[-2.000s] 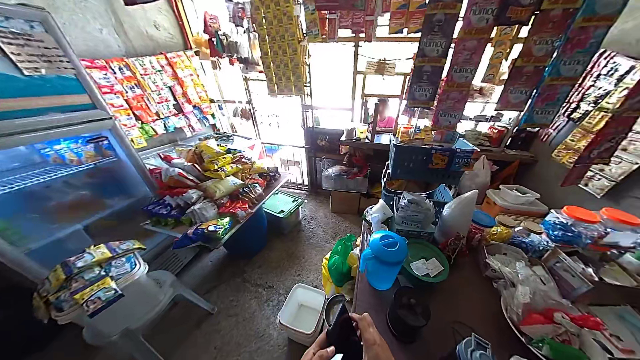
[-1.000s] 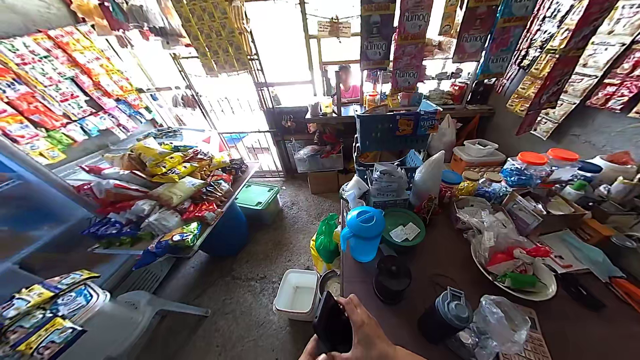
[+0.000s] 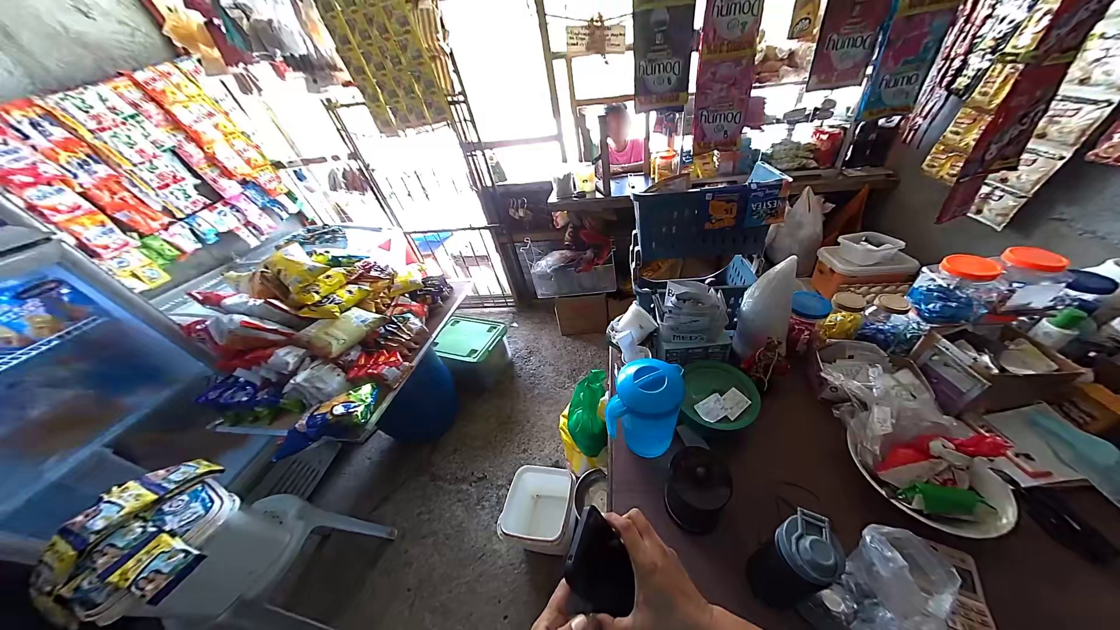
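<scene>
Both hands are at the bottom middle of the view, on a black smartphone [image 3: 598, 564]. My right hand [image 3: 661, 573] grips its right edge, the thumb and fingers along the side. My left hand [image 3: 564, 611] holds its lower left corner; most of that hand is cut off by the frame's bottom edge. The phone is tilted, its dark face towards me. Just beyond it, on the brown table [image 3: 761, 481], stand a round black container [image 3: 697, 490] and a blue plastic pitcher [image 3: 647, 407]. A green plate [image 3: 719, 395] with paper slips is beside the pitcher.
A white bucket [image 3: 536, 507] stands on the floor left of the table. Snack packs cover a table [image 3: 411, 376] at left, near a white plastic chair [image 3: 262, 542]. A dark tumbler [image 3: 801, 560] and a white basin [image 3: 997, 507] are at right. A person [image 3: 623, 144] is beyond the window counter.
The view has swung somewhat to the right since two seconds ago. Both hands stay on the phone, which now shows more of its dark face.
</scene>
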